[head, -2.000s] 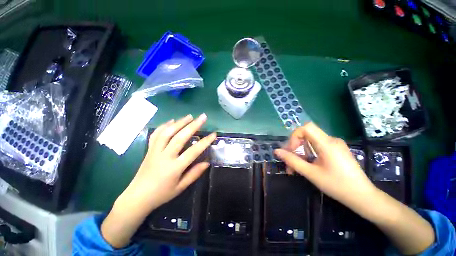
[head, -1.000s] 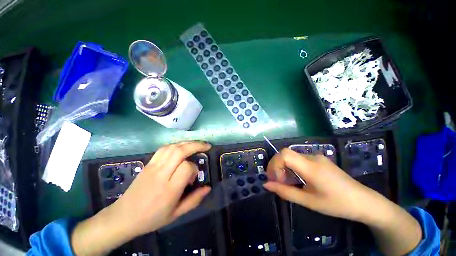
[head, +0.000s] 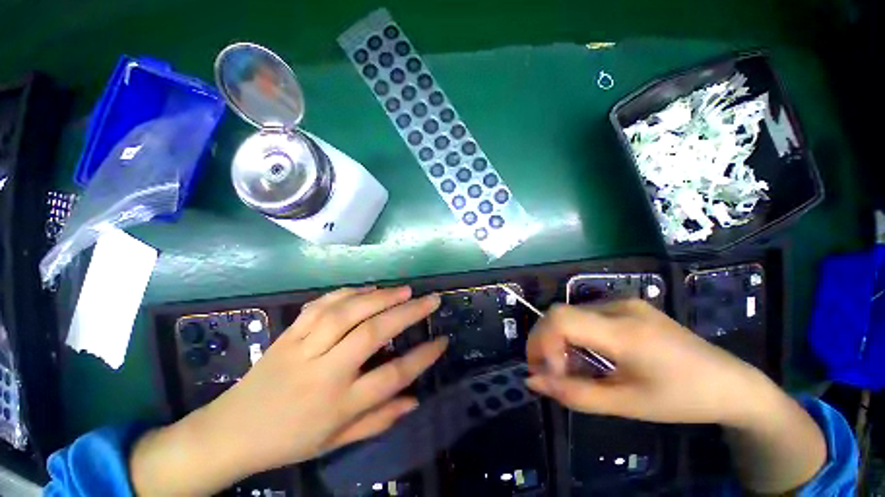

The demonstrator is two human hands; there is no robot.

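Observation:
Several dark phone housings lie side by side in the black tray (head: 291,303). My right hand (head: 631,364) grips a thin white stick (head: 522,301), its tip at the top right of the middle housing (head: 475,325), near the camera area. A clear strip with black dots (head: 497,390) lies across the middle housing, its right end at my right fingertips; whether they hold it I cannot tell. My left hand (head: 330,374) is spread flat over the housing to the left and the strip's left part, its fingertips by the middle housing's camera area; nothing shows gripped in it.
Behind the housings are an open-lidded white bottle (head: 354,199), another dotted strip (head: 427,131) and a black box of white scraps (head: 805,189). At left are a blue bin (head: 146,107) with a clear bag (head: 136,184), and a white card (head: 114,291). Another blue bin (head: 849,315) is at right.
The left hand's fingers have spread and reached to the middle housing. The stick's tip has come down to that housing's top edge. The held strip now lies lower on the housing.

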